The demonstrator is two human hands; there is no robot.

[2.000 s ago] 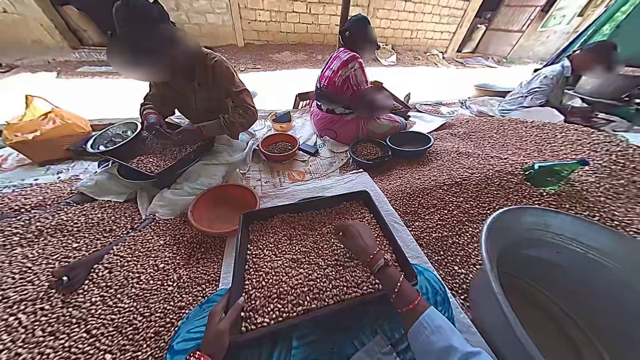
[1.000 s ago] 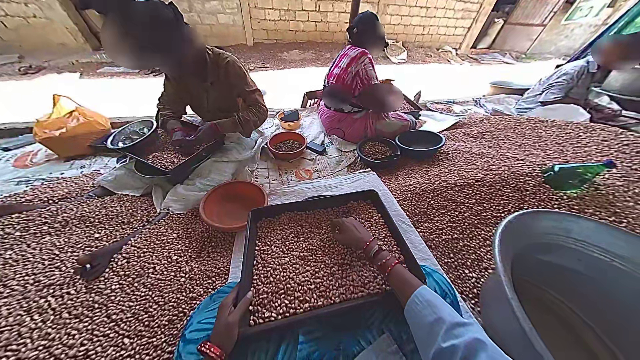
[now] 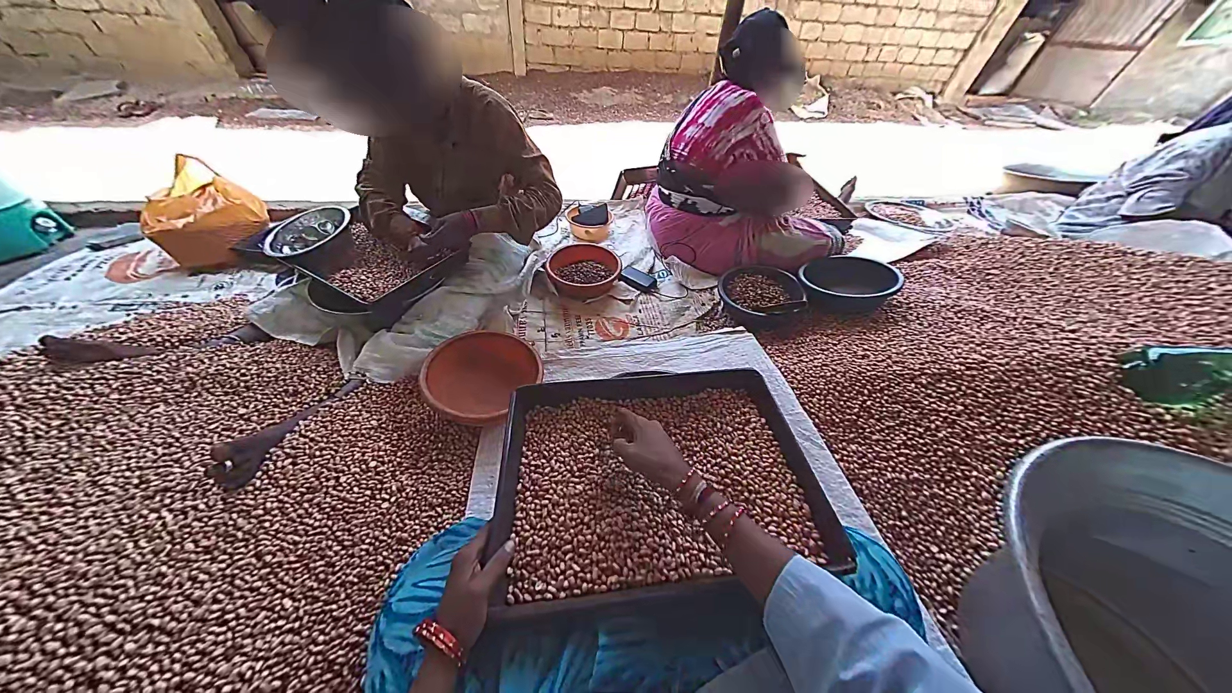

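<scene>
A black rectangular tray point(image 3: 837, 539) lies on my lap, filled with small brown and pale nuts or seeds point(image 3: 597, 520). My left hand point(image 3: 470, 589) grips the tray's near left corner, thumb over the rim. Over the far middle of the tray, my right hand point(image 3: 651, 449) is at the surface of the nuts with its fingers bent together; whether a nut is between them cannot be made out. Just beyond the tray's far left corner sits an orange-brown bowl point(image 3: 481, 377). A white woven sheet point(image 3: 577, 362) runs beneath the tray.
Nuts cover the ground on both sides. A large metal tub point(image 3: 1020, 577) stands near right, a green bottle point(image 3: 1176, 373) behind it. Opposite, a person point(image 3: 462, 154) works over a tray; another point(image 3: 731, 183) sits beyond dark bowls point(image 3: 851, 285). A third person is partly visible far right.
My right hand has moved over the nuts toward the far left part of the tray. My left hand stays on the tray's edge. The view has shifted somewhat.
</scene>
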